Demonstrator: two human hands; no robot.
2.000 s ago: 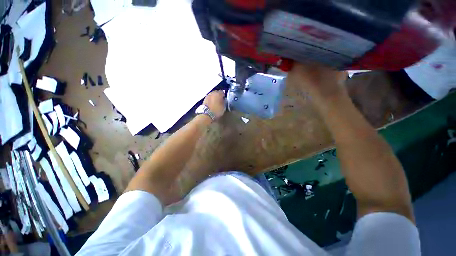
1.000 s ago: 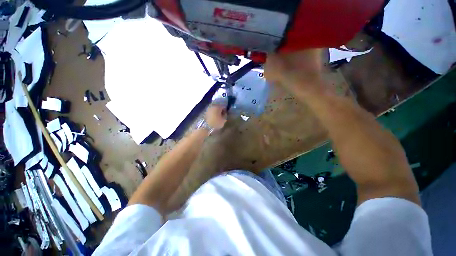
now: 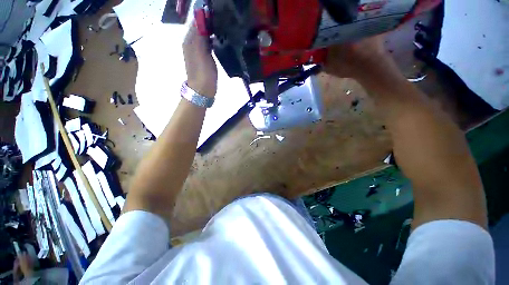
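The red and black knife cutting machine (image 3: 279, 39) fills the top middle. Its silver base plate (image 3: 298, 108) lies on the brown table, with the narrow blade stand (image 3: 271, 92) upright above it. My right hand (image 3: 351, 58) is at the red handle, its fingers partly hidden by the machine. My left hand (image 3: 198, 53) is raised at the machine's left side, over the white paper; its fingertips are blurred and partly hidden, so its grip is unclear. The white-topped fabric lay (image 3: 162, 72) lies left of the base plate, its black edge near the blade.
White-topped cut pieces (image 3: 95, 192) and a long yellow-tan strip (image 3: 75, 158) lie at left. A large white-topped panel (image 3: 474, 53) lies at far right. Black scraps (image 3: 121, 99) dot the brown table (image 3: 245, 172). The green floor (image 3: 385, 217) with scraps shows at lower right.
My left hand has left the base plate's left edge and moved up to the machine's left side. The motor body has turned. My right hand stays at the handle.
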